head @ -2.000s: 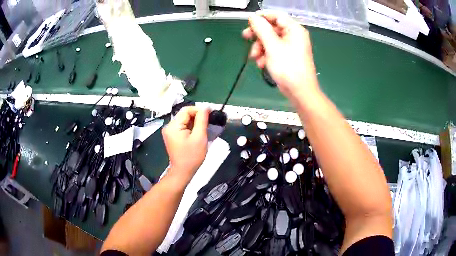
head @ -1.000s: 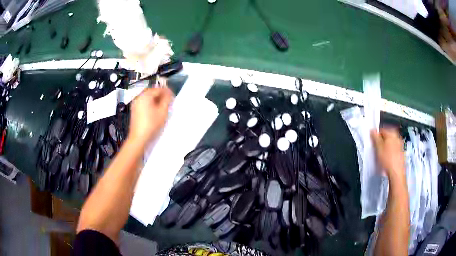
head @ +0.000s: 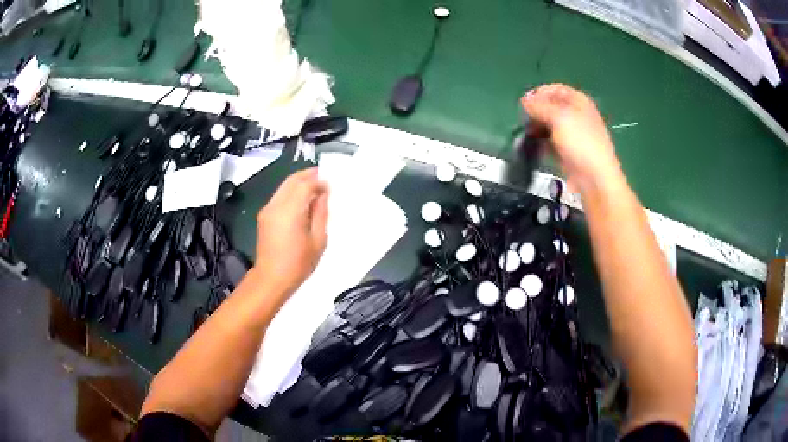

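Note:
My right hand (head: 566, 129), slightly blurred, is over the conveyor's edge rail and holds a black unit (head: 525, 157) whose oval body hangs below the fingers. My left hand (head: 294, 224) is at the left edge of the fanned stack of white bags (head: 346, 250), its fingertips together at the top of the bags; whether it grips one I cannot tell. A heap of black units (head: 432, 345) with round white ends lies right of the stack. A second heap (head: 130, 250) lies at left, with a white paper slip (head: 192, 186) on it.
A single unit (head: 405, 93) lies on the green belt (head: 484, 52). White bunched material (head: 259, 60) hangs down to a black clip (head: 324, 129) at the rail. Glossy white sleeves (head: 730, 363) lie at far right. A brown box (head: 774, 302) stands at the right edge.
My right hand has left the far-right sleeves and moved up and left, and now holds a black unit. The long white sleeve it held is out of it. My left hand has moved slightly right.

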